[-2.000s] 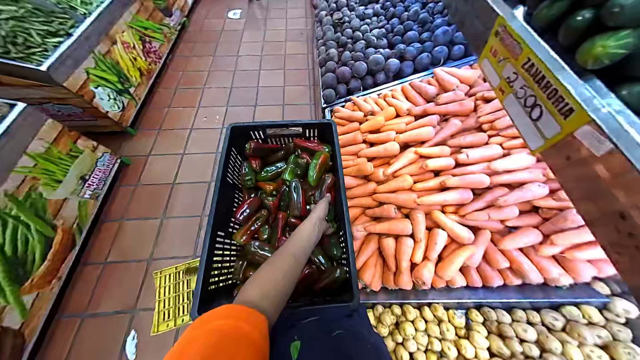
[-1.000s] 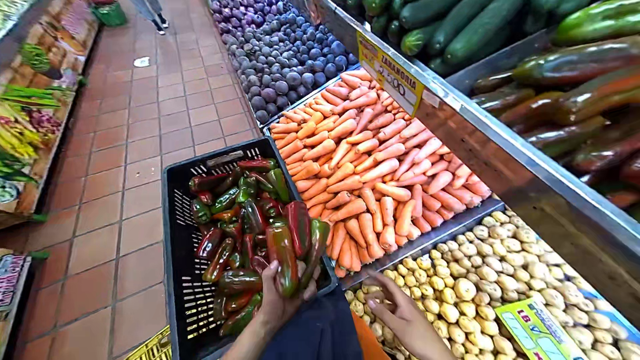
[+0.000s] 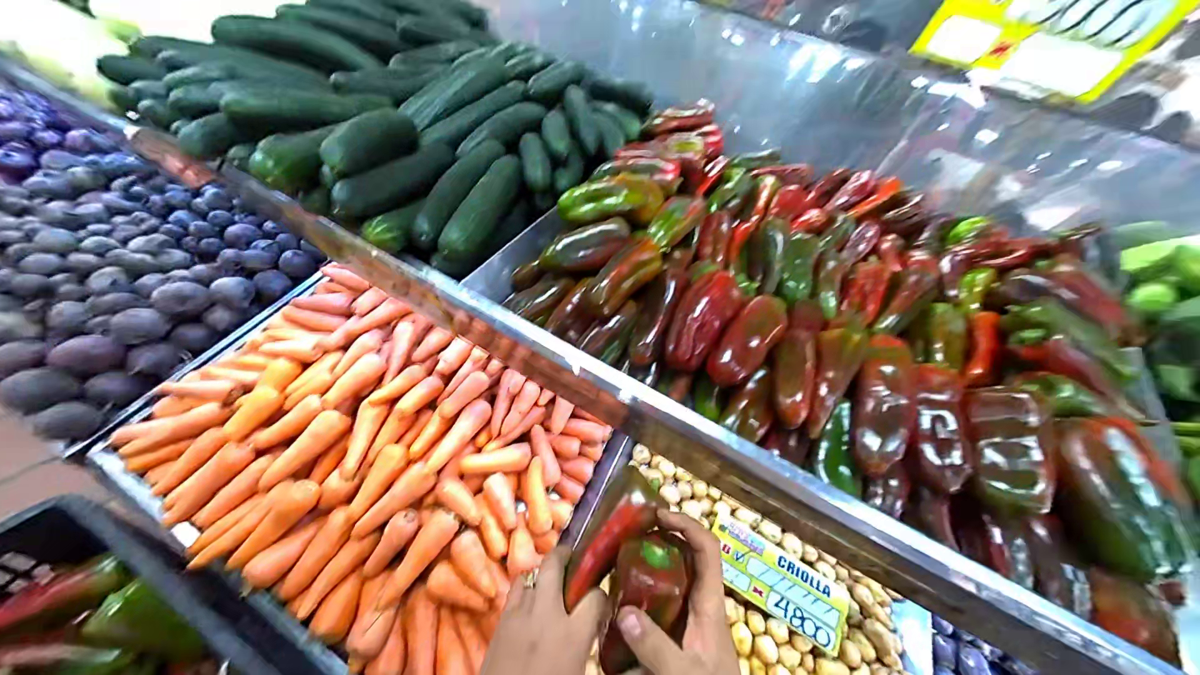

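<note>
Two bell peppers are held between my hands at the bottom centre, in front of the small potatoes. My left hand (image 3: 553, 619) grips a long red pepper (image 3: 614, 539); a ring shows on one finger. My right hand (image 3: 689, 609) has its fingers wrapped around a dark red-green pepper (image 3: 652, 581). The black plastic crate (image 3: 141, 562) with more peppers (image 3: 145, 614) stands at the lower left, only partly in view. Beyond the metal rail lies a large heap of red and green peppers (image 3: 797, 309) on the upper shelf.
Carrots (image 3: 375, 450) fill the tray left of my hands, with dark round beets (image 3: 141, 319) farther left. Dark green cucumbers (image 3: 450, 131) lie above. A metal shelf edge (image 3: 656, 412) crosses diagonally. Small potatoes (image 3: 764, 633) carry a yellow price sign (image 3: 783, 586).
One second ago my right hand was apart over the potatoes, and the peppers in hand were above the crate; now both hands hold peppers away from it. The view has swung right to the upper shelf.
</note>
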